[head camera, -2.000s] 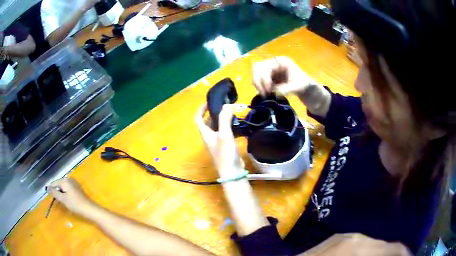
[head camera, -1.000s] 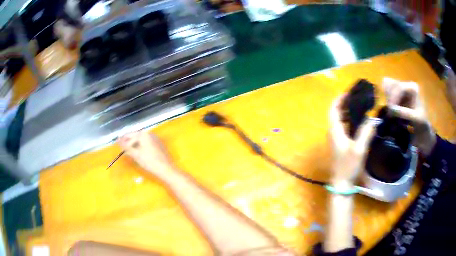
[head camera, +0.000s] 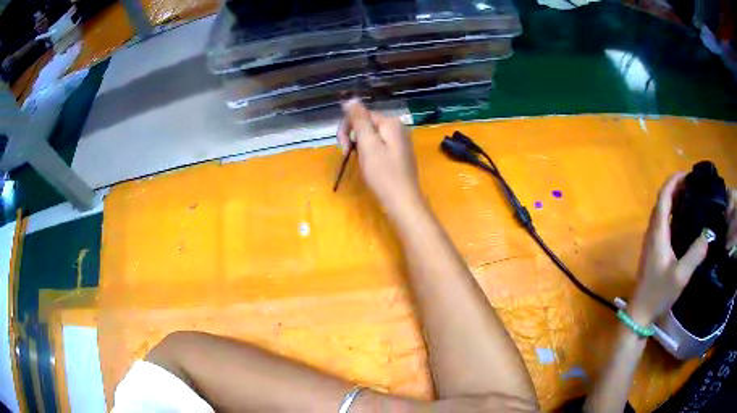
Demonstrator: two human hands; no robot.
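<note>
My right hand (head camera: 377, 149) is at the upper middle, near the bench's far edge. Its fingers pinch a thin dark tool (head camera: 343, 168), whose lower end points down and left, just above or on the orange-yellow surface (head camera: 226, 242). My left forearm, with a white sleeve and a silver band, lies across the bottom. What shows of my left hand (head camera: 452, 405) is at the bottom edge beside my right elbow, mostly cut off, and its fingers cannot be made out.
Stacked clear trays (head camera: 372, 64) stand beyond my right hand. A black cable (head camera: 558, 262) with a forked plug end lies right of my forearm. At the right edge another person's hands (head camera: 663, 258) hold a black housing (head camera: 701, 206) over a black-and-white base. Small scraps lie around.
The view has swung left, so the trays, my right hand and the cable stand further right in the picture. My right hand still holds the tool. The other person is now partly cut off.
</note>
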